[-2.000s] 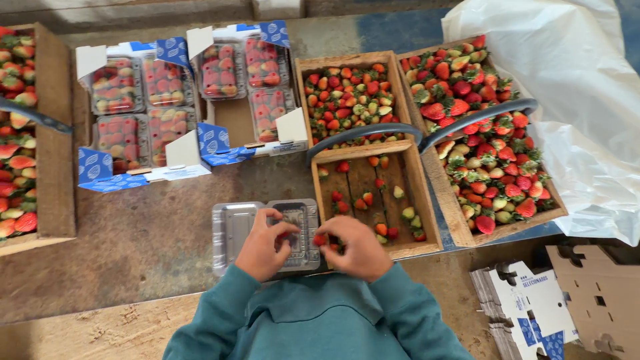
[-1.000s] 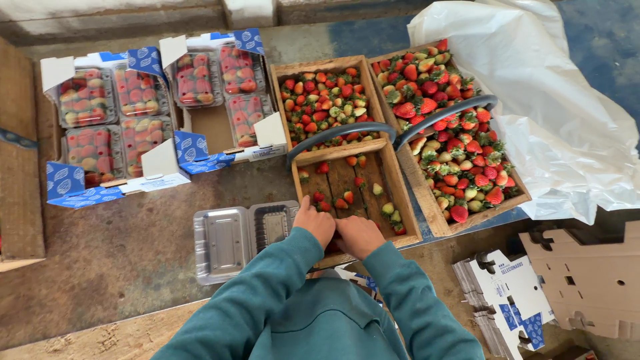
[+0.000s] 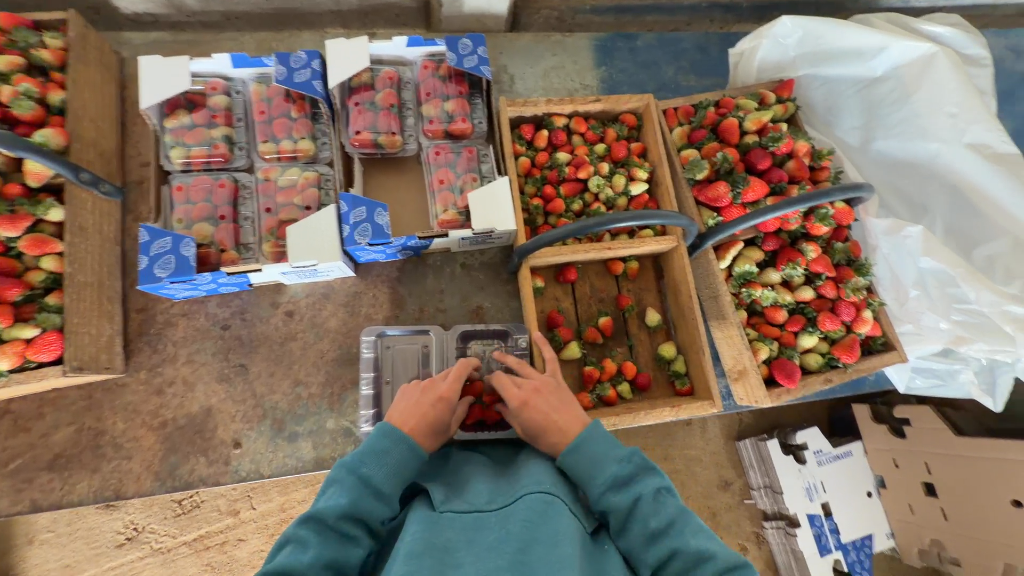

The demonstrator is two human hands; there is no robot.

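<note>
An opened clear plastic clamshell punnet (image 3: 404,356) lies on the table in front of my body, its two halves side by side. Red strawberries (image 3: 482,404) sit in the near part of its right half. My left hand (image 3: 434,402) reaches over that half from the left, its fingertips at the berries. From the right, my right hand (image 3: 544,400) spreads its fingers over the same half, touching or just above the berries; contact is partly hidden. Right beside it stands a wooden crate (image 3: 528,320) with black handle, its near compartment holding scattered strawberries, its far one many more.
Two blue-and-white cardboard trays (image 3: 316,270) (image 3: 488,238) hold filled punnets at the back left. Another wooden crate (image 3: 748,372) of strawberries stands right, beside white plastic sheeting (image 3: 928,160); one more (image 3: 94,240) is at far left. Flattened cardboard boxes (image 3: 848,488) lie lower right.
Both hands have moved left from the wooden crate's near compartment to the punnet. Strawberries now show in its right half. The view has shifted.
</note>
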